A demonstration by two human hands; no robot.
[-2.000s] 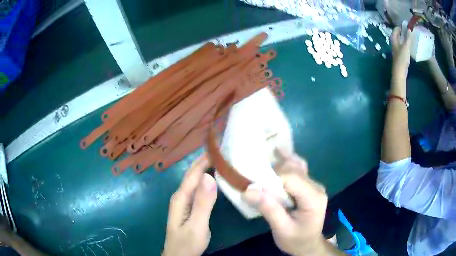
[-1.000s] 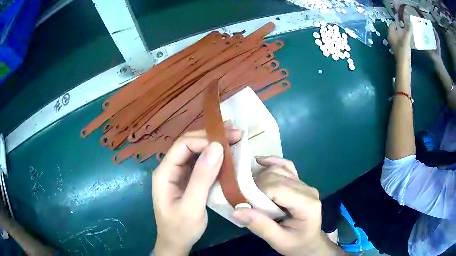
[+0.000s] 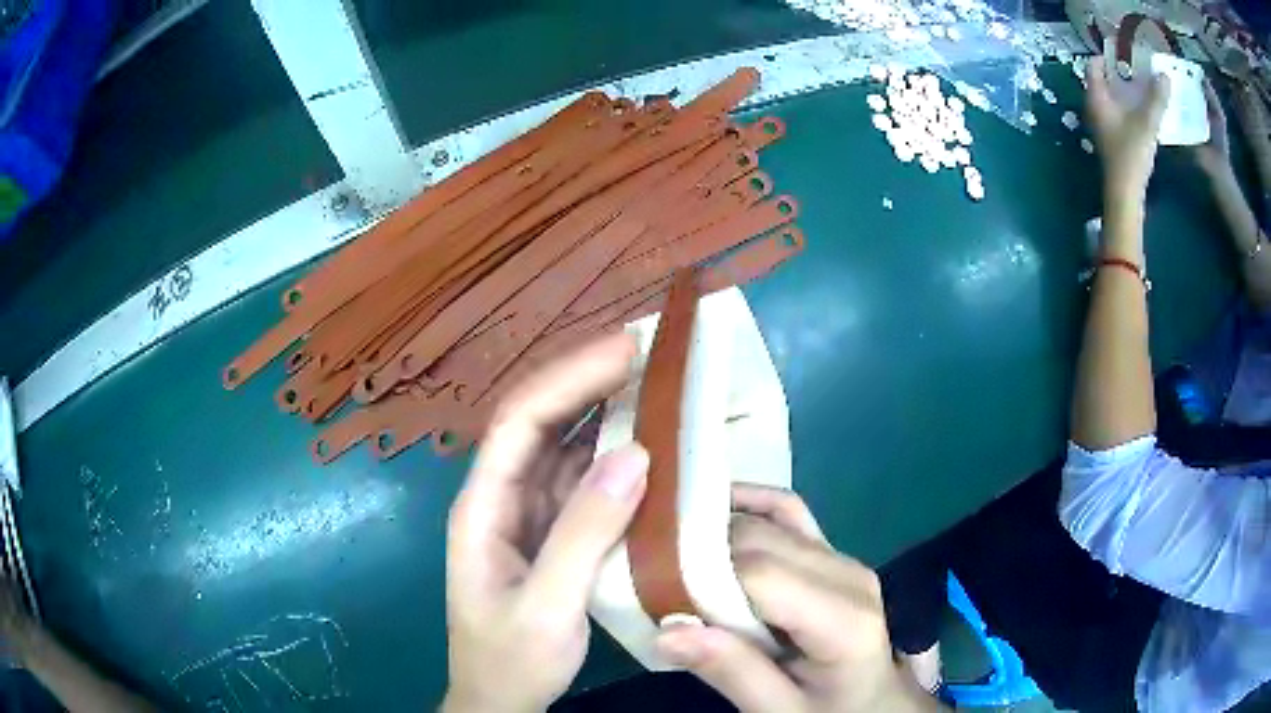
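A cream-white housing (image 3: 757,418) is held upright-tilted between my hands. A brown strap (image 3: 665,460) lies along its narrow side, with a white cap (image 3: 679,620) at the strap's near end. My left hand (image 3: 551,515) rests on the strap and the housing's left side, thumb on the strap. My right hand (image 3: 802,606) grips the housing's near right side, with the thumb at the cap. The strap's far end is seen edge-on; whether a cap sits there cannot be told.
A pile of brown straps (image 3: 530,237) lies behind my hands. Loose white caps (image 3: 923,123) lie at upper right beside a clear plastic bag (image 3: 983,70). A coworker's arm (image 3: 1115,320) holds a strapped housing (image 3: 1182,100) at right. A blue bin (image 3: 49,98) is at upper left.
The housing has turned more upright and shifted slightly towards me. The strap now lies closer along its side. My left fingers have moved off the strap's far part; the right thumb remains near the cap.
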